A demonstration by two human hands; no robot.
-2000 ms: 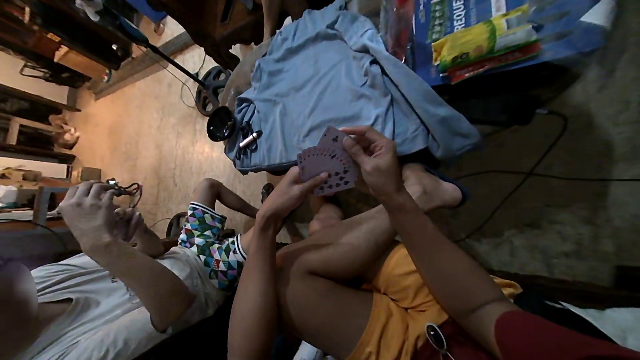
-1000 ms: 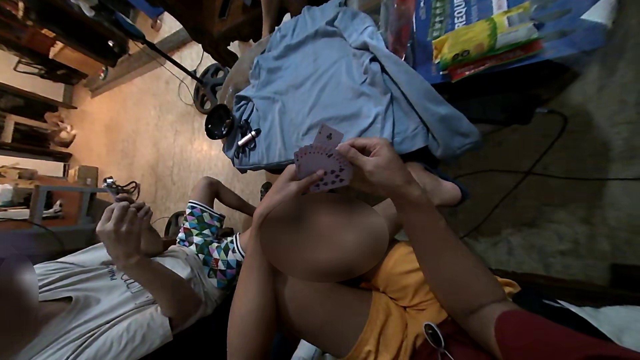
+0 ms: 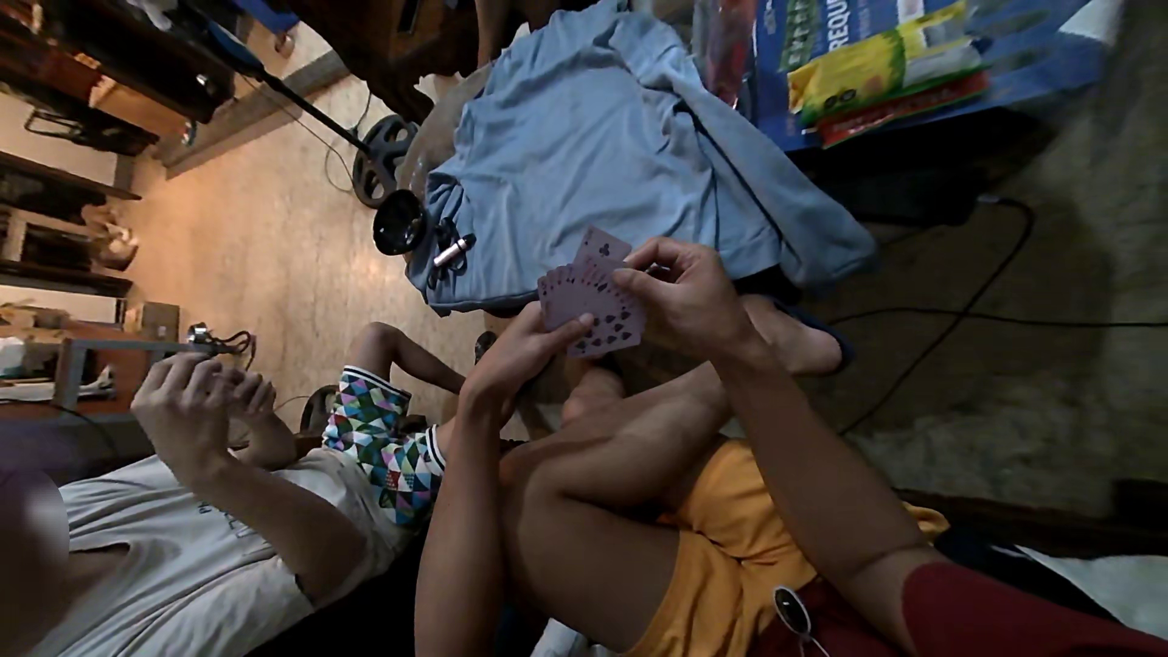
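Note:
A fan of playing cards (image 3: 584,306) is spread in my left hand (image 3: 520,351), whose thumb presses on the cards' faces. One club card (image 3: 601,248) sticks out above the top of the fan. My right hand (image 3: 683,287) pinches at the fan's upper right edge with thumb and forefinger; whether it grips a single card or several I cannot tell. Beyond both hands lies a light blue long-sleeved garment (image 3: 584,155), spread over a surface whose rounded edge shows at the left.
A small silver cylinder (image 3: 452,251) with a dark cord lies on the garment, near a black bowl-like object (image 3: 399,222). Yellow packet (image 3: 885,68) on a blue printed bag, upper right. At left sits another person (image 3: 265,511) with raised hands. A black cable (image 3: 967,315) crosses the floor.
The other person's hands have gone down a little from where they were two seconds ago. My hands have stayed close to the fan, with only small shifts of the right fingers.

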